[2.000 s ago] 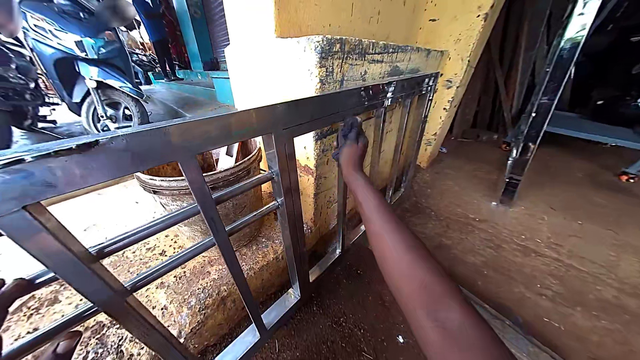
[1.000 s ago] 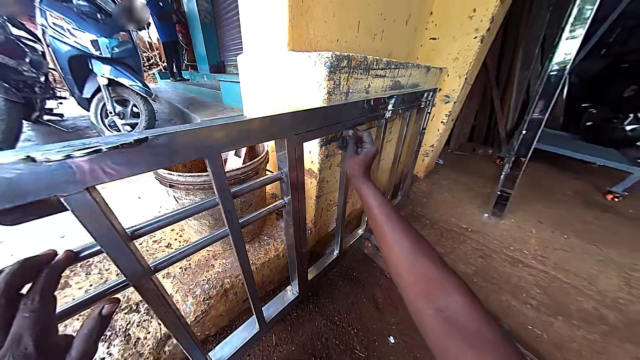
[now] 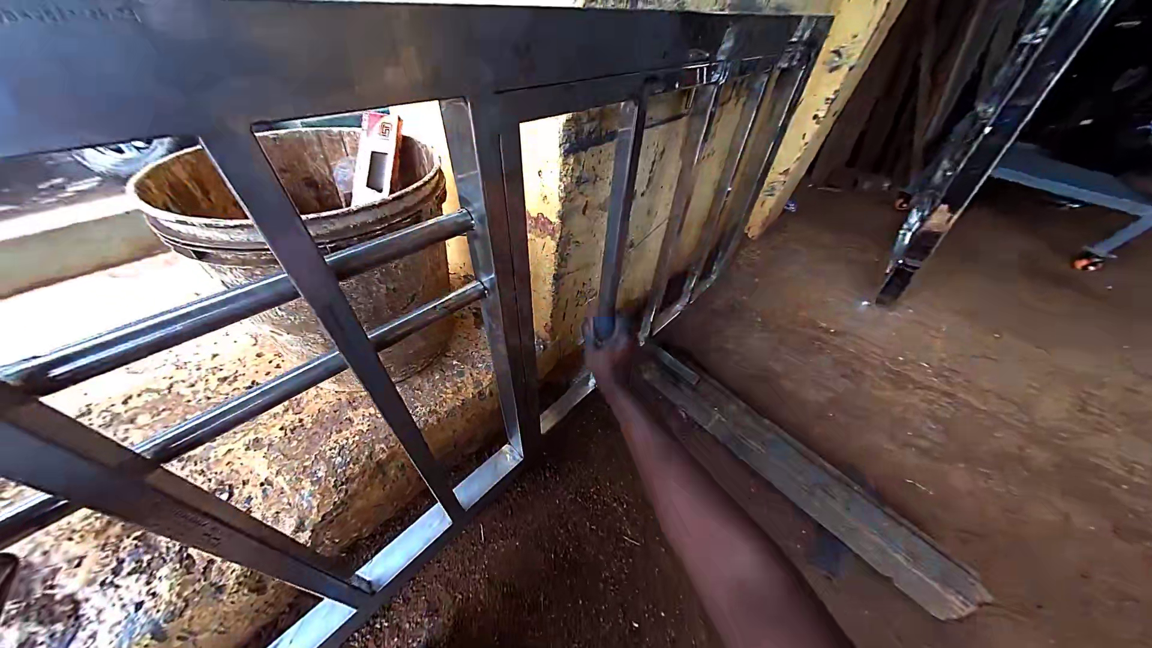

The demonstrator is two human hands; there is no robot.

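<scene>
A metal frame of flat bars and round tubes (image 3: 378, 54) stands upright and slanting across the view. My right hand (image 3: 614, 353) is low at the lower end of one of its upright bars (image 3: 621, 211), with the arm reaching in from the bottom right. The fingers are closed around a small dark, bluish pad or cloth (image 3: 603, 329), mostly hidden and blurred, against the bar. My left hand cannot be made out; only a dark sliver shows at the left edge, too small to identify.
Behind the frame, a dirty bucket (image 3: 396, 315) holding a white and red object (image 3: 376, 157) stands on a rough ledge (image 3: 297, 450). A wooden plank (image 3: 810, 477) lies on the earth floor. At right are a leaning metal post (image 3: 972, 153) and a wheeled stand (image 3: 1071, 184).
My right hand has gone from near the top rail down to the bottom of an upright bar. The left hand, seen at the left a second ago, has largely or wholly left view. The view has tilted down.
</scene>
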